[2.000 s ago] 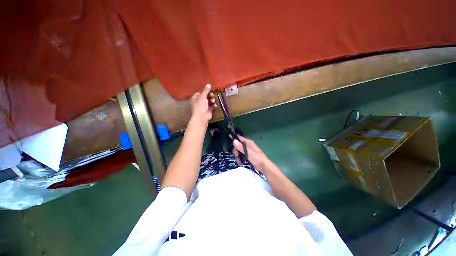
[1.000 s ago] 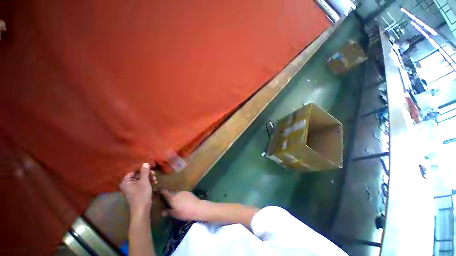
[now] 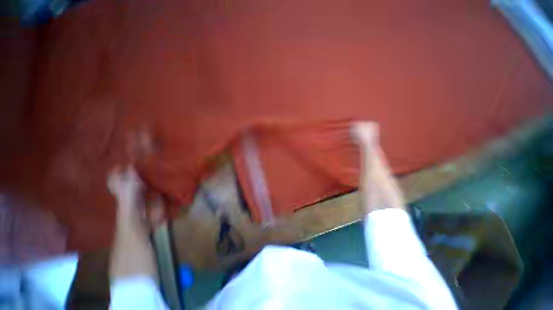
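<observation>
The orange-red cloth covers the long table, and the frame is blurred. My left hand is closed on the cloth's near edge at the left. My right hand grips the cloth farther right, with folds pulled toward it. Between my hands the top ply is lifted, showing the stacked red lay and a thin pale metal strip at its end. Black-handled shears lie on the bare wood left of the strip.
The brown table edge runs along the front. A metal rail with blue tape is at lower left, near white sheet material. A cardboard box stands on the green floor at right. A pale roll lies at upper right.
My hands have moved far apart and my right hand has let go of the shears and taken hold of the cloth. The cloth edge has been lifted, exposing the strip. The view has swung back left.
</observation>
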